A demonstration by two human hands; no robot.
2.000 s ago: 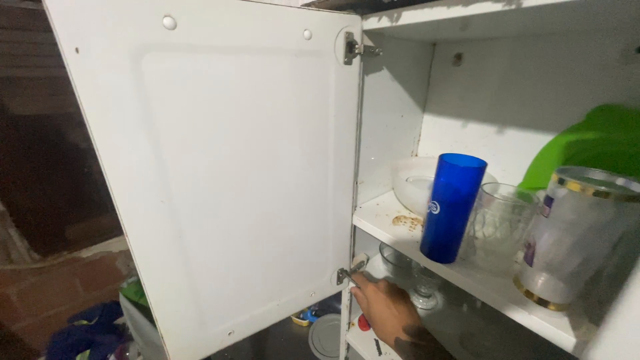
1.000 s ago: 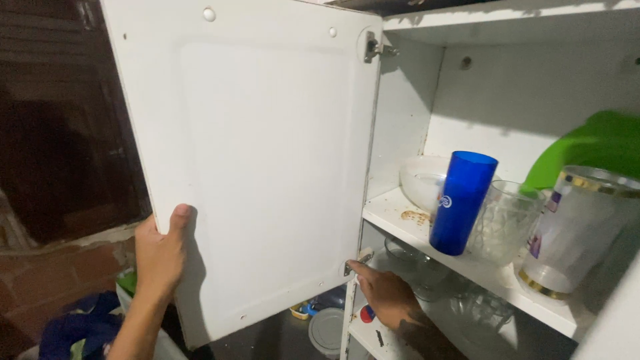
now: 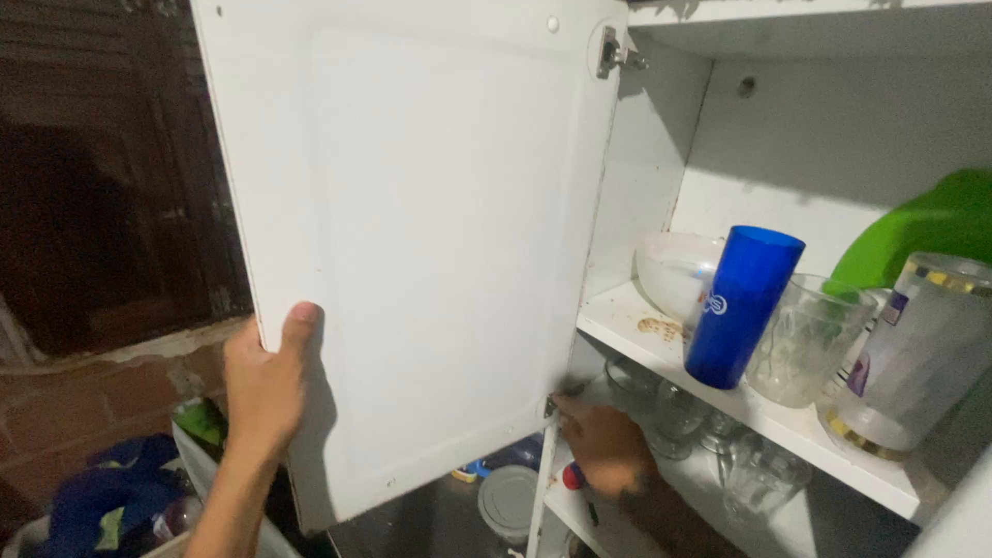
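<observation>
A white cabinet door [image 3: 449, 232] stands swung out at the left of the cabinet. My left hand [image 3: 271, 380] grips its outer edge low down, thumb on the inner face and fingers behind. At the door's lower inner corner my right hand [image 3: 604, 446] touches the lower hinge [image 3: 550, 404] with its fingertips; the hand is blurred, and whether it holds a small thing there cannot be told. The upper metal hinge [image 3: 611, 54] joins door and cabinet side.
The upper shelf [image 3: 806, 426] bears a blue plastic cup [image 3: 744, 306], a glass bowl [image 3: 674, 271], a glass [image 3: 810, 341], a clear container with gold bands [image 3: 914, 356] and a green plastic item [image 3: 914, 225]. Glassware [image 3: 763, 473] stands below. A round lidded container [image 3: 508, 500] sits beneath the door.
My left hand has come into view and taken hold of the door's outer edge; two seconds ago it was not visible. My right hand has stayed at the lower hinge.
</observation>
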